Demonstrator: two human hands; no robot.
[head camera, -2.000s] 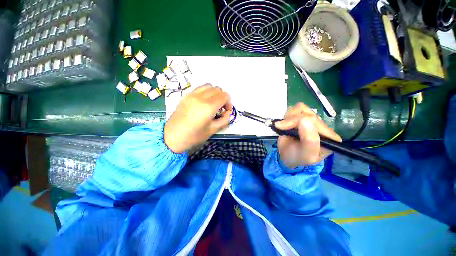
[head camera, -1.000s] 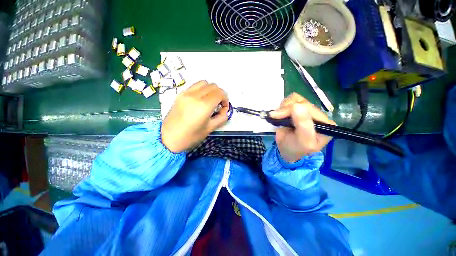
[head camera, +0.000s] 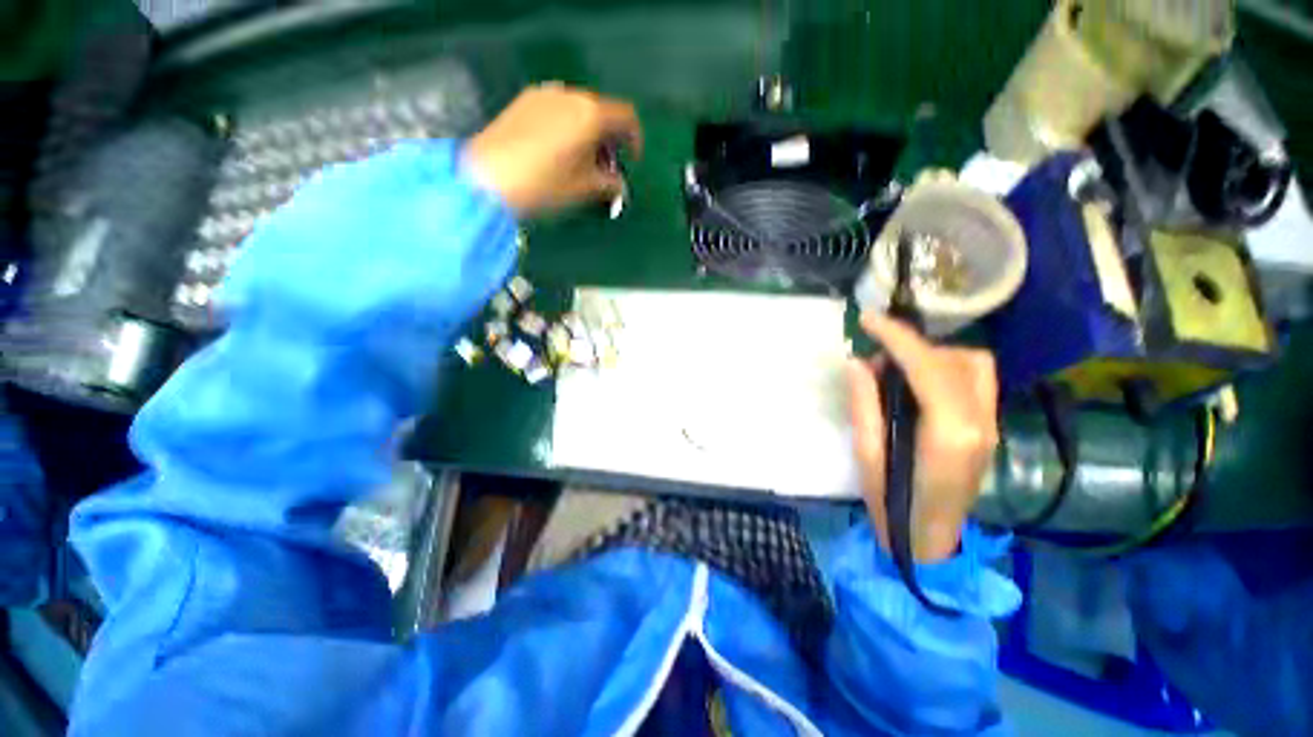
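Note:
My left hand (head camera: 555, 148) is stretched over the back of the green bench, left of the fan, its fingers closed on a small dark round piece (head camera: 616, 156) with a pale part hanging below; details are blurred. My right hand (head camera: 929, 418) holds the black soldering iron (head camera: 900, 461) upright, its front end at the cream tip cleaner pot (head camera: 986, 259); the tip is hard to make out. The white pad (head camera: 720, 389) holds a thin curved strand. Small silver-white cells (head camera: 521, 353) lie loose at its left edge.
The black fume fan (head camera: 785, 216) stands behind the pad. The blue soldering station (head camera: 1073, 288) is right of the pot, with cream cylinders (head camera: 1073, 72) behind. Blister trays (head camera: 324, 159) are at left, partly behind my left sleeve. A silver spool (head camera: 141, 353) is far left.
The view has shifted. My left hand has moved from the pad to the back of the bench with the small piece. My right hand has brought the iron from the pad to the pot.

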